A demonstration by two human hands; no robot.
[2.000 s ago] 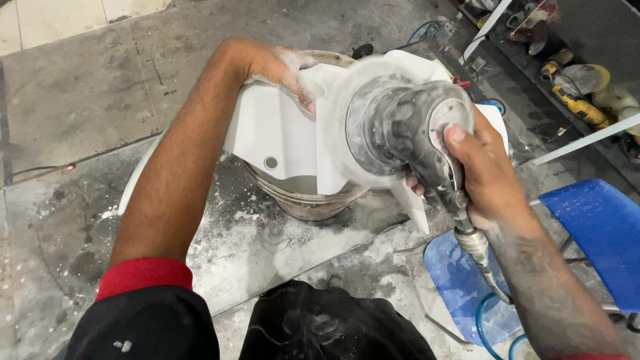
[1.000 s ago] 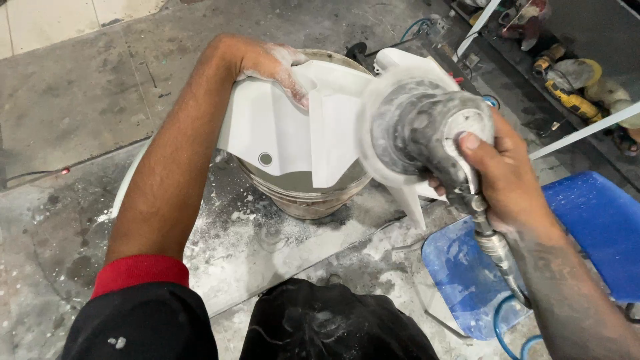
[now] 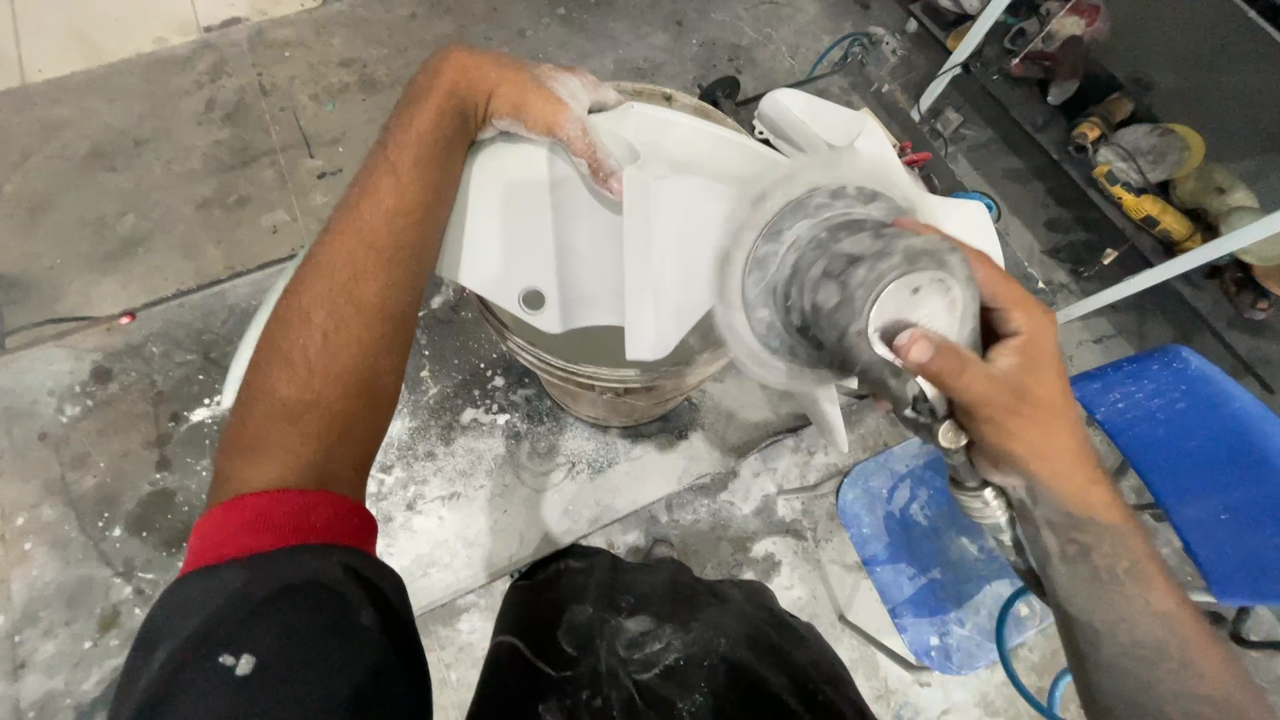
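A white molded panel (image 3: pixel 585 235) lies across the top of a round bucket (image 3: pixel 600 375). Dusty with white powder, my left hand (image 3: pixel 560 115) grips the panel's far edge, thumb on its upper face. My right hand (image 3: pixel 1000 350) is wrapped around a pneumatic orbital sander (image 3: pixel 850 280), thumb on its top. The sander's pad is blurred and tilted against the right part of the panel, hiding the surface under it. A hose fitting (image 3: pixel 975 495) extends from the sander toward my right forearm.
White dust covers the floor (image 3: pixel 480 500) around the bucket. A blue chair (image 3: pixel 1190 450) stands at the right, beside another blue surface (image 3: pixel 930 560). A blue hose (image 3: pixel 1015 650) curls near it. A yellow power tool (image 3: pixel 1145 210) lies among other items on a dark shelf at upper right.
Between the earlier frames the sander moved right along the panel; now it is slightly back to the left. My left hand keeps its grip on the far edge.
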